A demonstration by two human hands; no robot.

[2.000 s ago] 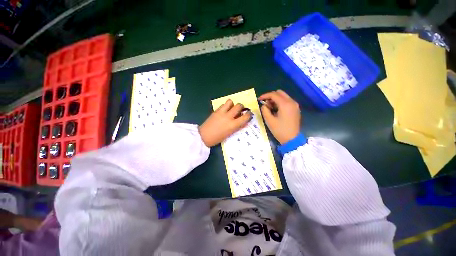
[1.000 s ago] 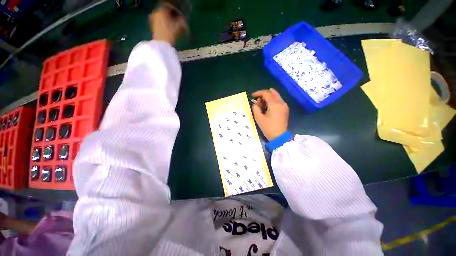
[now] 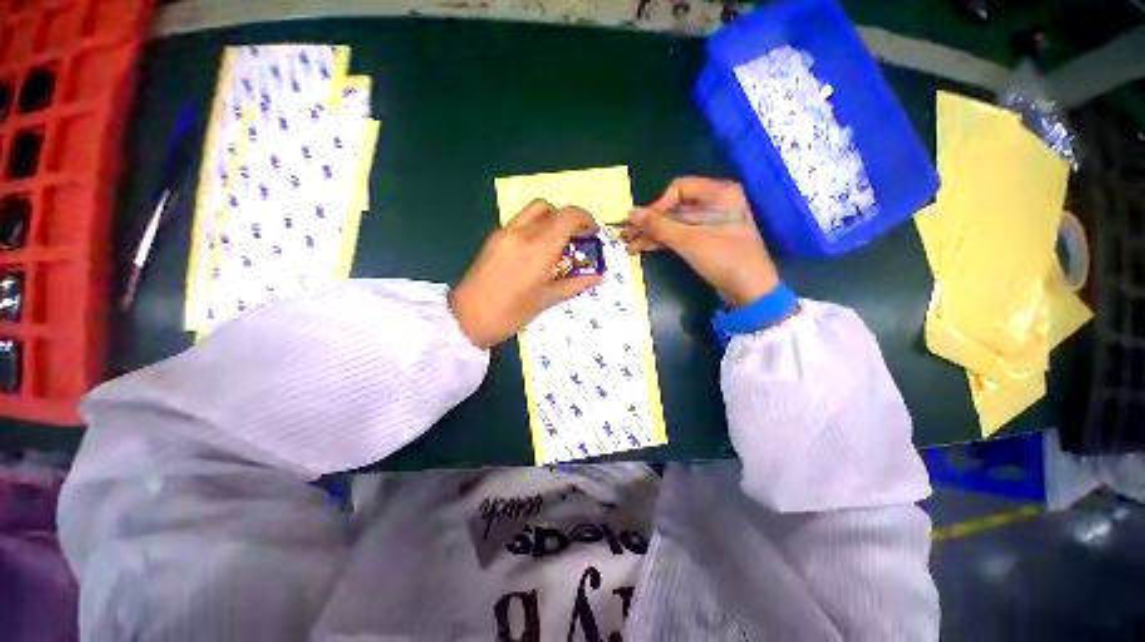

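My left hand (image 3: 527, 270) holds a small dark electronic module (image 3: 584, 256) with an orange-gold part, over the upper part of the adhesive sheet (image 3: 588, 376). The sheet is white with blue print and yellow edges. My right hand (image 3: 709, 238), with a blue band at the wrist, holds pale thin tweezers (image 3: 703, 217). Their tip is close to the module's upper right; whether it touches is too small to tell.
A red tray (image 3: 94, 213) with dark units stands at left, beside a slim silvery tool (image 3: 148, 245). Spare adhesive sheets (image 3: 276, 176) lie left of centre. A blue bin (image 3: 894, 151) of white pieces, yellow release paper (image 3: 998, 238) and a tape roll (image 3: 1074, 251) are at right.
My left hand has come back from the conveyor at the upper left and now holds a module over the sheet. My right hand has the tweezers raised beside it. The camera view has shifted.
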